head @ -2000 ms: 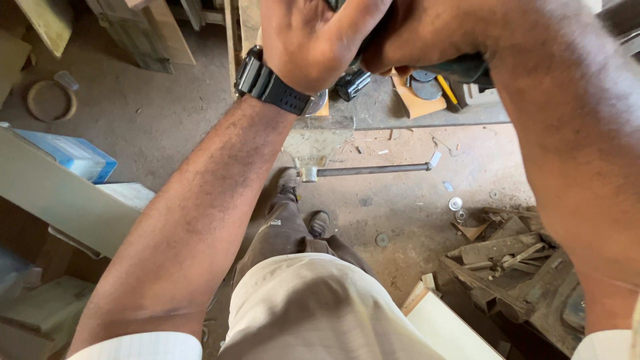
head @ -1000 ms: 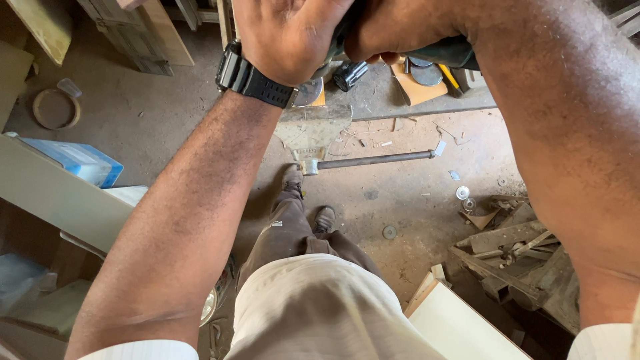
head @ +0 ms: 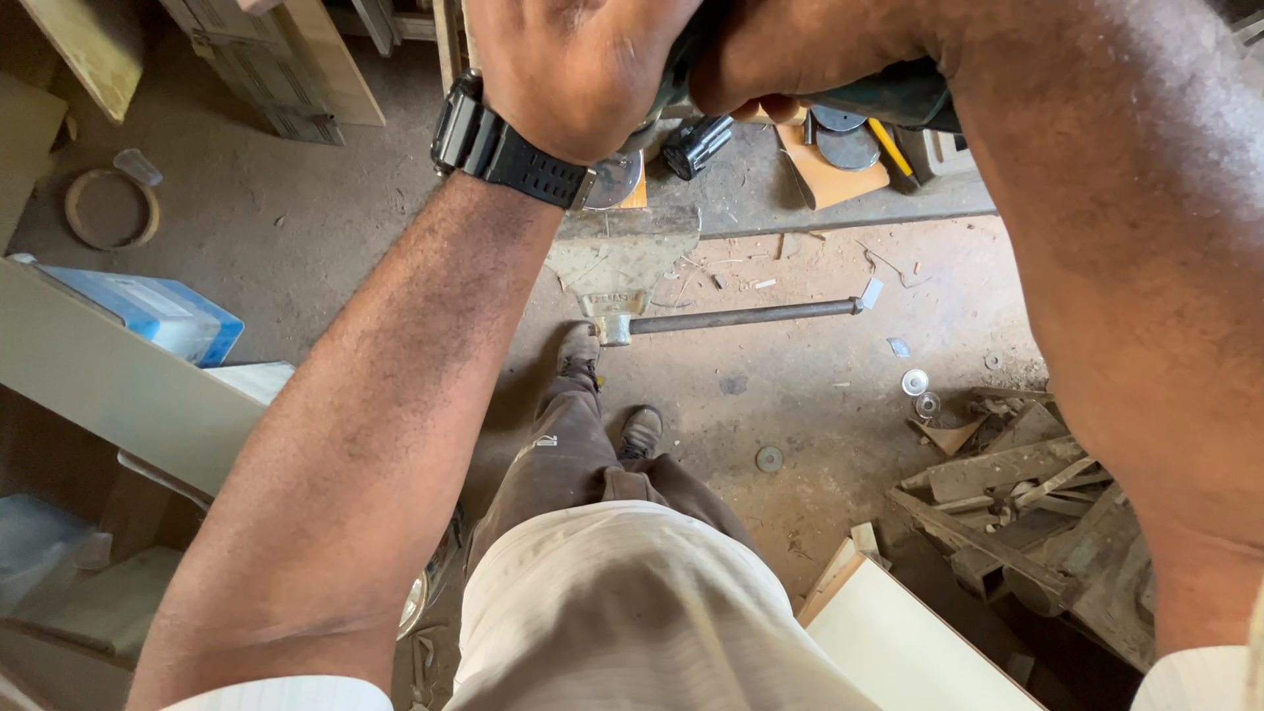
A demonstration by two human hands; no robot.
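At the top edge, my left hand (head: 588,74), with a black watch (head: 509,148) on its wrist, is wrapped around a dark green tool (head: 894,94), likely a power tool, mostly hidden and cut off. My right hand (head: 800,49) grips the same tool from the right, close beside my left. Below them is a workbench (head: 849,207) bearing a black cylindrical object (head: 696,146), round discs (head: 847,148) on a sheet of tan sandpaper (head: 834,183), and a yellow-handled tool (head: 894,150). Another disc (head: 612,180) lies partly behind my left wrist.
A metal vise (head: 612,272) with a long bar handle (head: 746,316) juts from the bench edge above my feet. Wood scraps (head: 1037,494) are heaped on the right, near a pale board (head: 908,632). On the left stand a panel (head: 118,365) and a blue-and-white package (head: 163,311).
Both hands stay on the tool at the top of the view. The view has shifted slightly; nothing else has plainly changed.
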